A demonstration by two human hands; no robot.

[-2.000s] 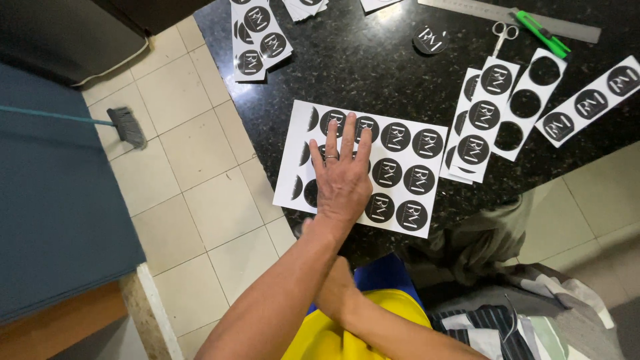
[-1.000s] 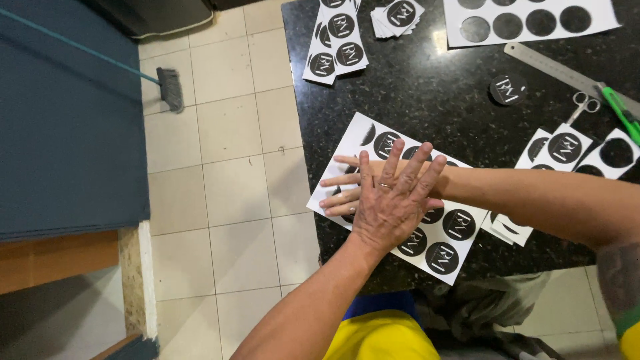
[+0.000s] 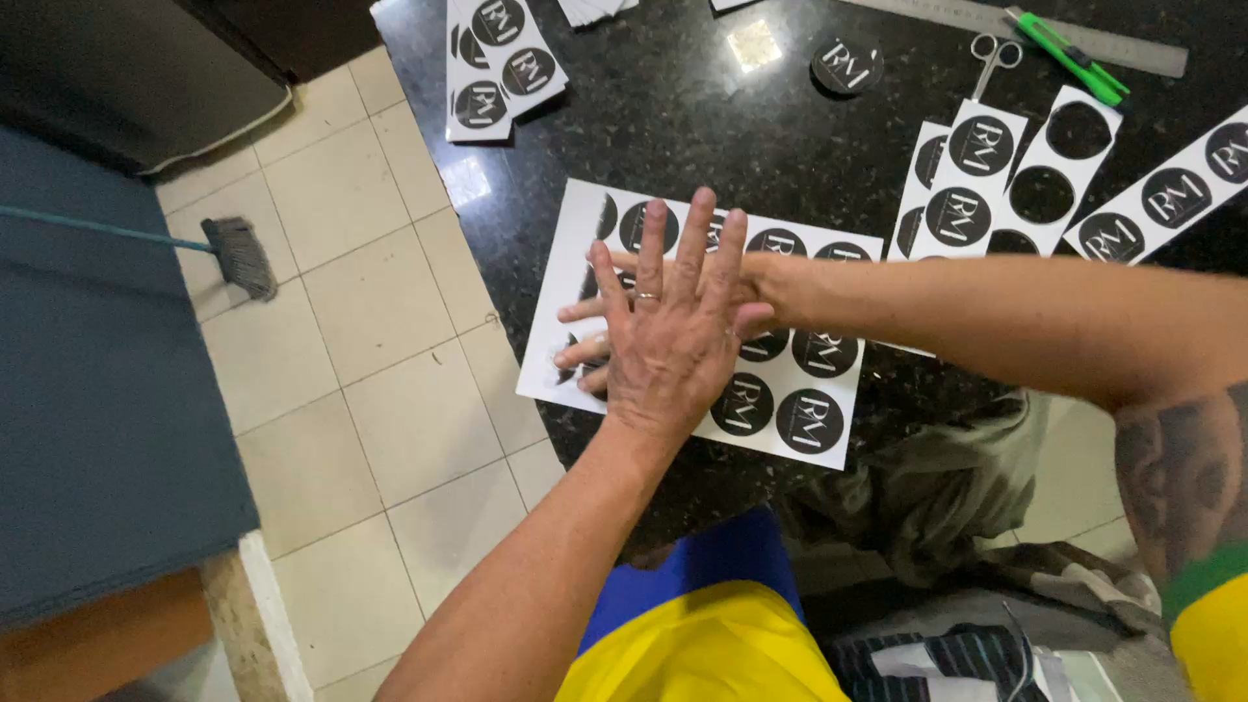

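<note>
A white sheet of round black stickers (image 3: 795, 434) lies flat on the black granite countertop (image 3: 585, 107). My left hand (image 3: 673, 327), fingers spread and wearing a ring, is laid palm down across the back of my right hand (image 3: 770, 288). The right hand reaches in from the right side, flat over the sheet, its fingertips showing at the left beyond the left hand. Both hands cover the middle of the sheet and several stickers. Neither hand grips anything.
Sticker strips (image 3: 960, 185) lie right of the sheet, near small scissors (image 3: 993, 63), a green utility knife (image 3: 1068, 57) and a metal ruler (image 3: 1150, 54). A round black sticker (image 3: 846, 66) and more stickers (image 3: 502, 73) lie farther back. A broom (image 3: 239, 258) stands on the tiled floor.
Two seconds ago only my left hand lay on the sheet, the right near my body; since then the right hand has come onto the sheet under the left. The view has shifted.
</note>
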